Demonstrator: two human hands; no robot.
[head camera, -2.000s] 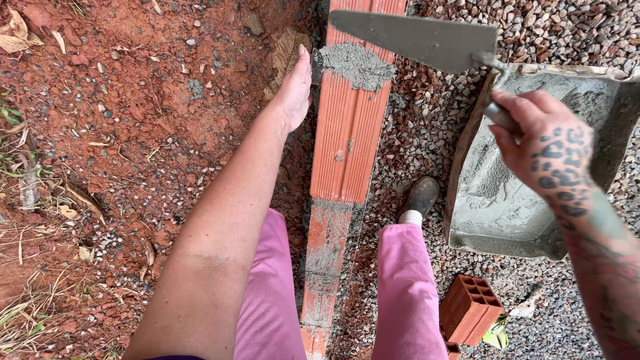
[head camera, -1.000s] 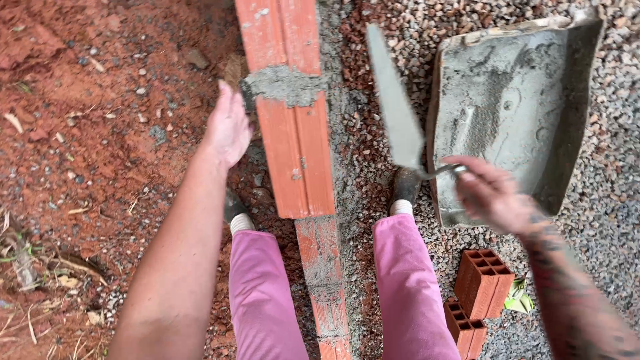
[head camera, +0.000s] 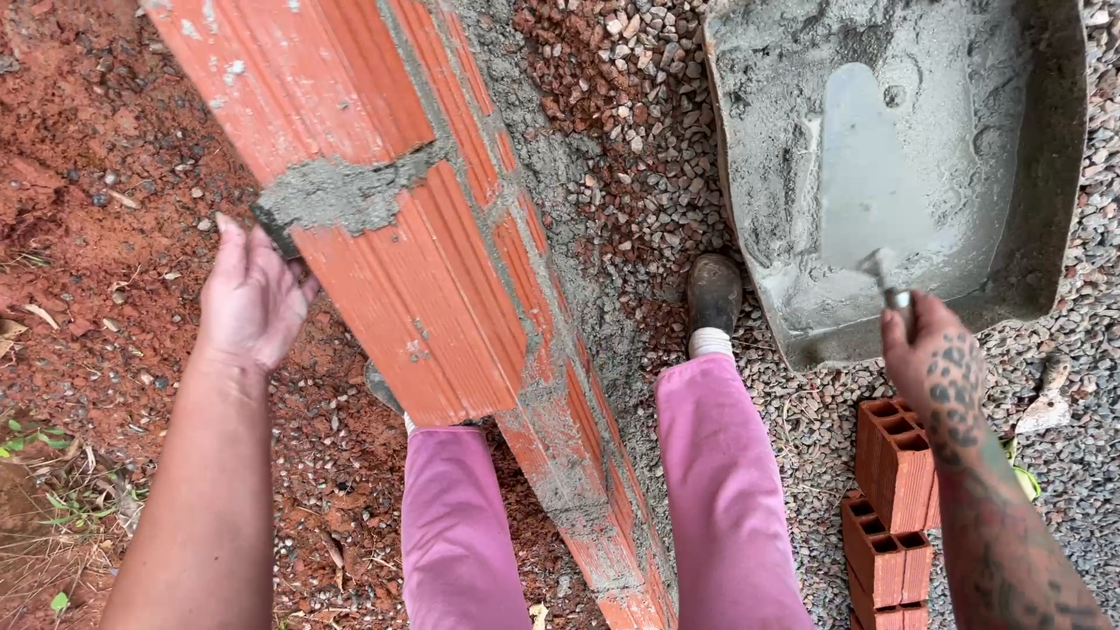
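Observation:
My right hand (head camera: 932, 359) grips the handle of a pointing trowel (head camera: 866, 175), whose blade lies on the grey mortar in a worn mortar tub (head camera: 783, 346). On the other side, my left hand (head camera: 254, 297) is bare, palm up and fingers apart, beside the left face of a hollow clay brick wall (head camera: 411, 297). Its fingertips are near a band of wet mortar (head camera: 346, 192) across the joint between two top bricks. Whether they touch the wall cannot be told. Smeared mortar covers the lower course (head camera: 560, 472) nearer my legs.
My booted feet straddle the wall; the right boot (head camera: 714, 293) stands on gravel beside the tub. Hollow clay bricks (head camera: 897, 464) are stacked on the gravel below my right forearm. Red soil (head camera: 105, 201) with stones and dry grass lies to the left.
The trowel, held above the wall two seconds ago, has moved right and down into the mortar tub. My left hand has turned from edge-on to palm up, still beside the wall.

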